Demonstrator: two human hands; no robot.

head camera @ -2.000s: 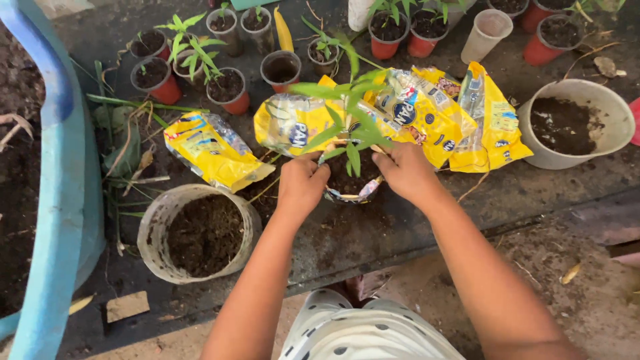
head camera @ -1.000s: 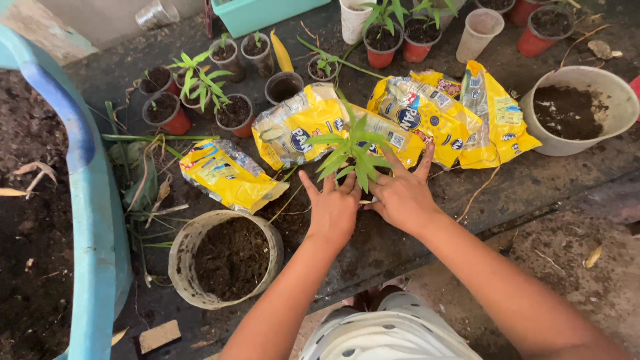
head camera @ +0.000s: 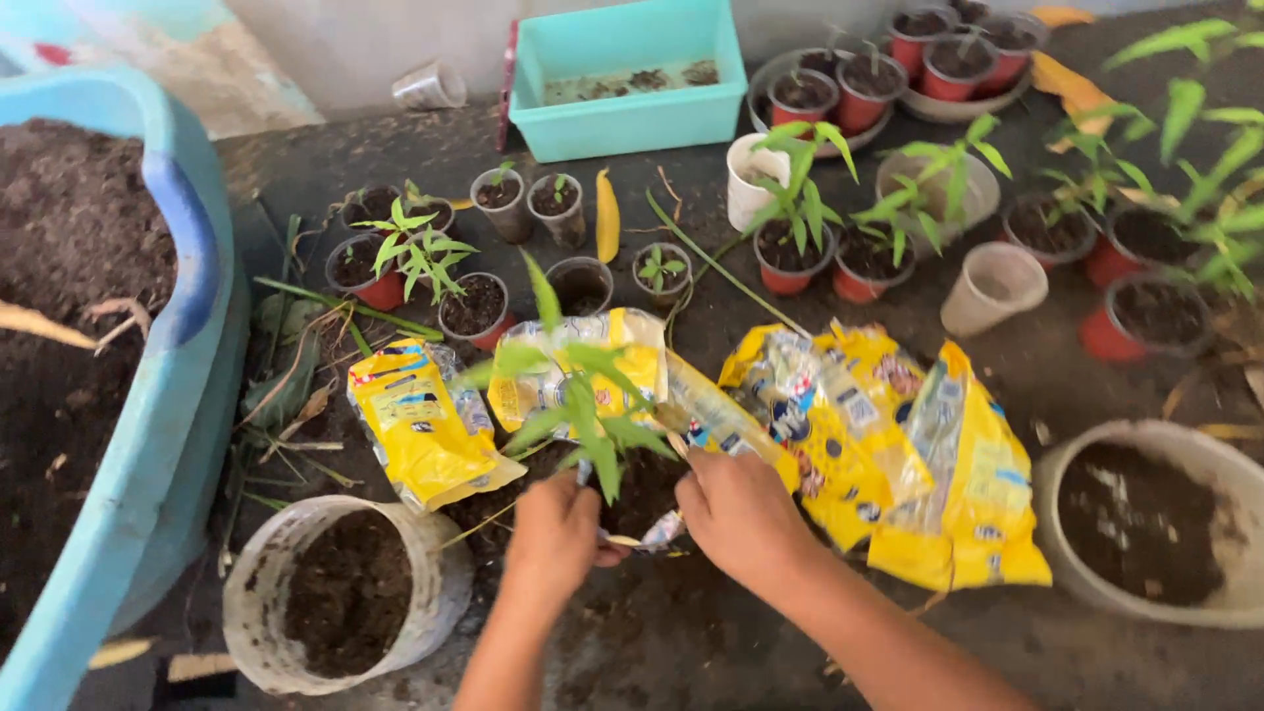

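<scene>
A leafy green seedling (head camera: 583,395) stands in a soil-filled plastic bag (head camera: 657,533) with a rolled rim, between my hands. My left hand (head camera: 558,523) grips the rim on the left, fingers curled. Across from it, my right hand (head camera: 741,504) pinches the rim on the right. Leaves hide part of the soil. Just beyond are yellow printed plastic bags: one at the left (head camera: 425,425), one behind the seedling (head camera: 632,346), and several overlapping at the right (head camera: 839,425).
A blue tub of soil (head camera: 188,257) fills the left side. Plastic containers of soil stand at lower left (head camera: 434,563) and right (head camera: 1052,523). Farther back are small potted seedlings (head camera: 790,247), a turquoise tray (head camera: 622,133), an upright white cup (head camera: 755,183) and a cup lying over (head camera: 432,87).
My hands were spread with open fingers at the seedling's base one second ago; now they grip the bag's rim. The view has shifted, showing more of the back of the table.
</scene>
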